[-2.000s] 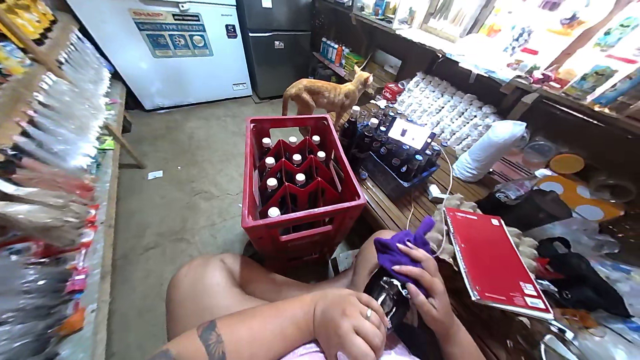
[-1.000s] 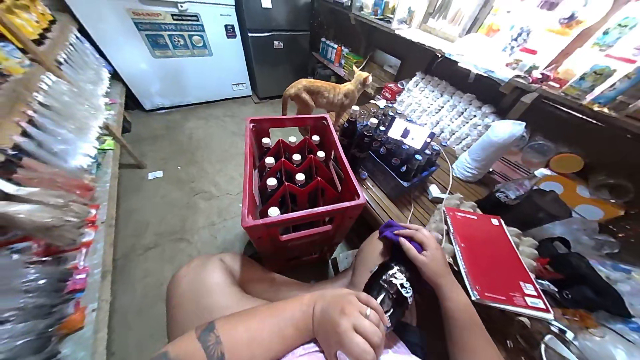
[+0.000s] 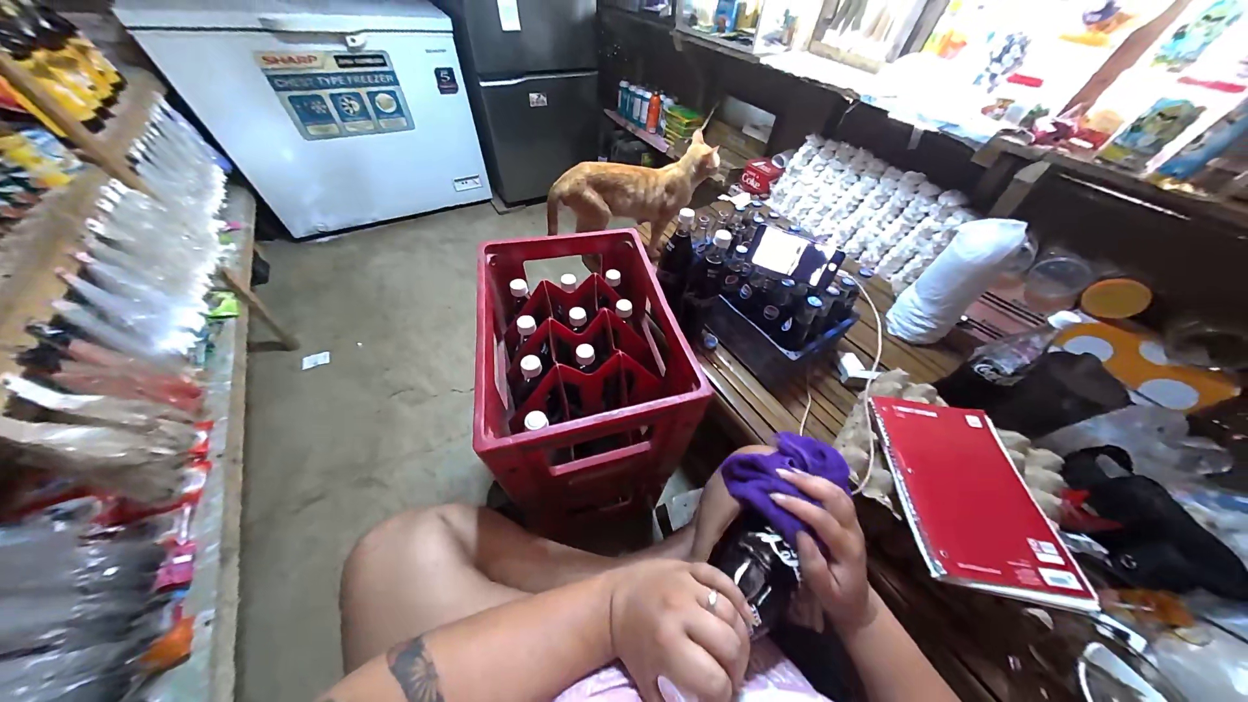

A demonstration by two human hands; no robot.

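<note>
A dark soda bottle with white lettering (image 3: 757,575) lies tilted in my lap. My left hand (image 3: 678,624), with a ring on one finger, is closed around its near end. My right hand (image 3: 829,541) presses a purple cloth (image 3: 786,478) against the bottle's far part, fingers spread over the fabric. The bottle's far end is hidden under the cloth. In front of my knees stands a red plastic crate (image 3: 593,453) with dividers, holding several dark bottles with white caps (image 3: 577,318).
On the slatted wooden bench (image 3: 756,395) at the right are a dark crate of small bottles (image 3: 780,336), a phone (image 3: 795,255), a red notebook (image 3: 980,497) and egg trays (image 3: 1033,468). An orange cat (image 3: 634,190) stands behind the red crate. Shelves of packets (image 3: 127,331) line the left.
The purple cloth and my right hand have shifted along the bottle between frames; the cloth now spreads over its far part. My left hand stays at the near end.
</note>
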